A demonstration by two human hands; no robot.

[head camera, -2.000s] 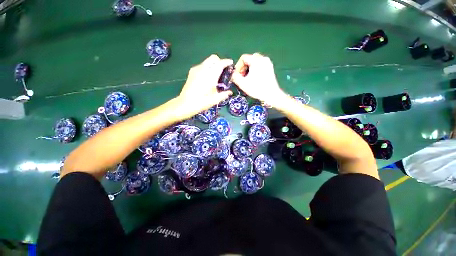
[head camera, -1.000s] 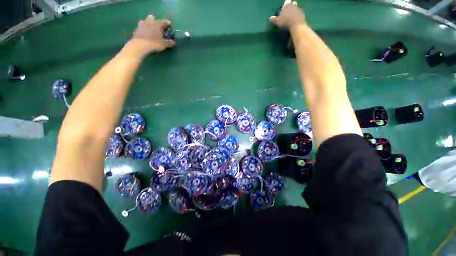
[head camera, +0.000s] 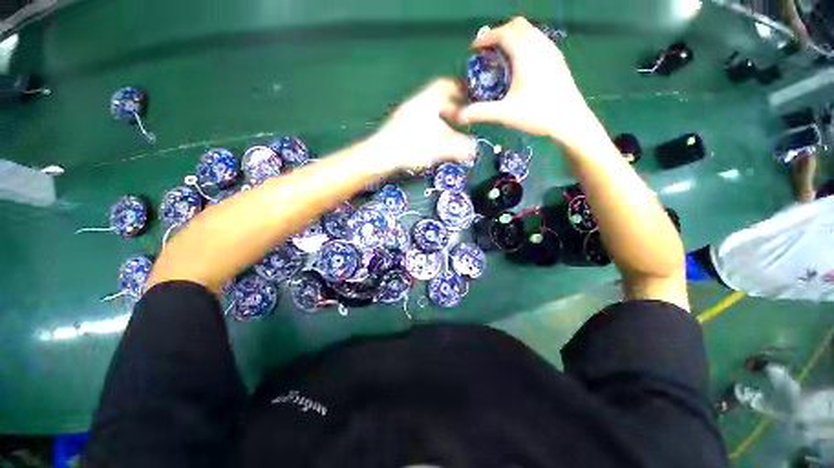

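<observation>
My right hand is bare and grips a round blue-and-white patterned unit above the far part of the belt, its patterned face turned towards me. My left hand is blurred, its fingers at the left side of that unit; whether it holds anything cannot be told. A heap of patterned units with pale tails lies in front of me, partly hidden by my left forearm. Black housings with red wires and green marks lie right of the heap, some behind my right forearm.
The green belt carries single patterned units at the left. More black housings lie at the right and far right. A grey block is at the left edge. A person in a pale sleeve is at the right.
My hands were apart at the far side, the left one on a patterned unit. They have now come together at upper centre, and a patterned unit is in my right hand.
</observation>
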